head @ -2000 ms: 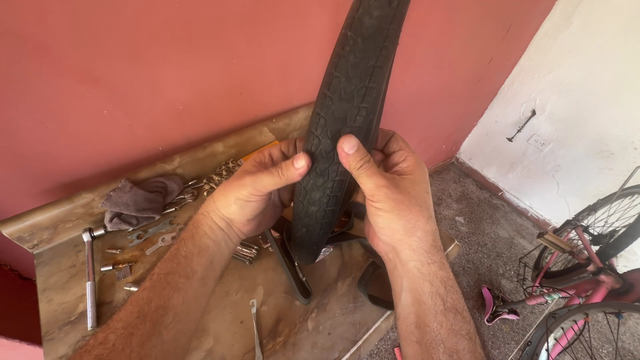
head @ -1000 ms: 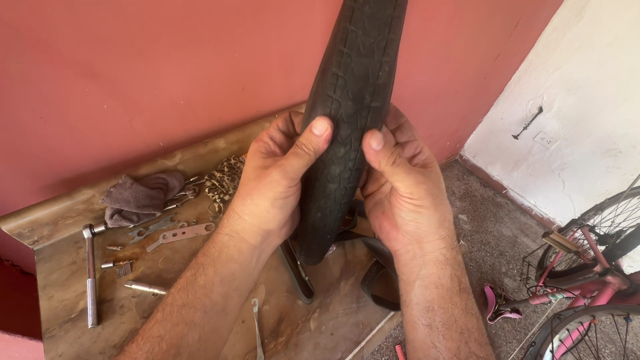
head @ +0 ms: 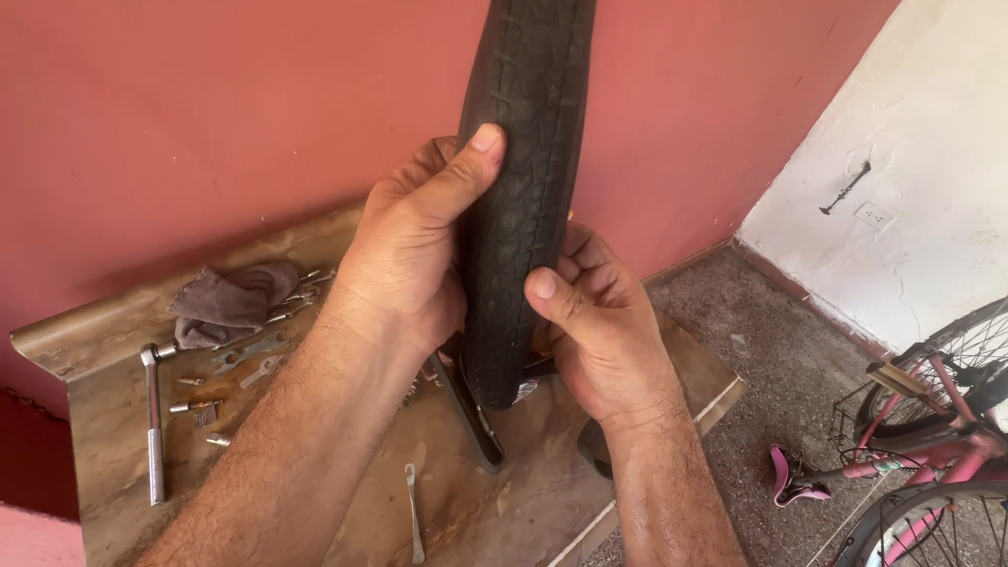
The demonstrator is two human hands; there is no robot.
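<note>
A black bicycle tire (head: 524,173) stands upright before me, its tread facing me and its top out of view. My left hand (head: 413,236) grips its left side, thumb on the tread and fingers hidden behind. Lower down on the right side, my right hand (head: 602,323) pinches the tire's edge, with its thumb at the tread. Below the tire, a dark curved bar (head: 468,421) lies on the brown marbled countertop (head: 315,543). Nearer to me is a small metal lever with a hooked end (head: 415,512).
Left on the countertop are a ratchet wrench (head: 154,433), a grey-brown cloth (head: 232,303), flat wrenches (head: 248,350) and small metal parts (head: 195,405). A pink bicycle (head: 937,449) lies on the speckled floor at right. A pink wall rises behind the counter.
My left hand has moved up along the tire, and its thumb lies farther onto the tread. My right hand is now lower than the left.
</note>
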